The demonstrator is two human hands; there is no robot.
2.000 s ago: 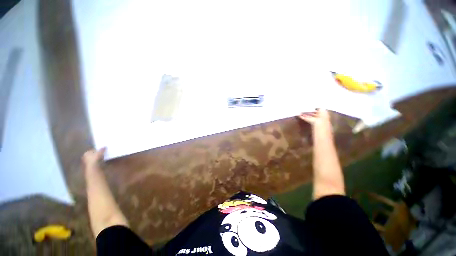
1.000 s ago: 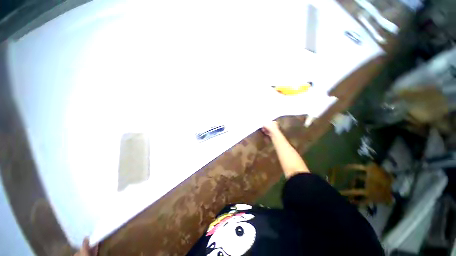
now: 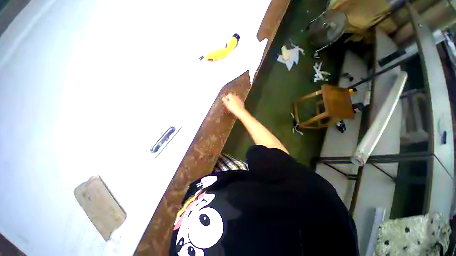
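Note:
A very large white sheet (image 3: 115, 100) covers most of the brown table (image 3: 200, 145), its lines washed out by glare. My right hand (image 3: 231, 103) is over the bare brown strip beside the sheet's edge, fingers curled; whether it touches the sheet or holds anything is unclear. My left hand is out of the picture. A yellow-handled cutting knife (image 3: 223, 51) lies on the sheet beyond my right hand. A handled weight (image 3: 164, 140) and a grey-beige flat weight (image 3: 100, 207) rest on the sheet nearer me.
A wooden stool (image 3: 336, 106) stands on the green floor (image 3: 272, 102) right of the table. White scraps (image 3: 290, 55) lie on the floor. A fan (image 3: 327, 27) is at the upper right. Shelving (image 3: 385, 159) with a long white roll (image 3: 382, 120) runs along the right.
The view has turned right, showing more floor and shelving. My left hand has left the picture. My right hand, at the sheet's edge before, is now over the brown strip.

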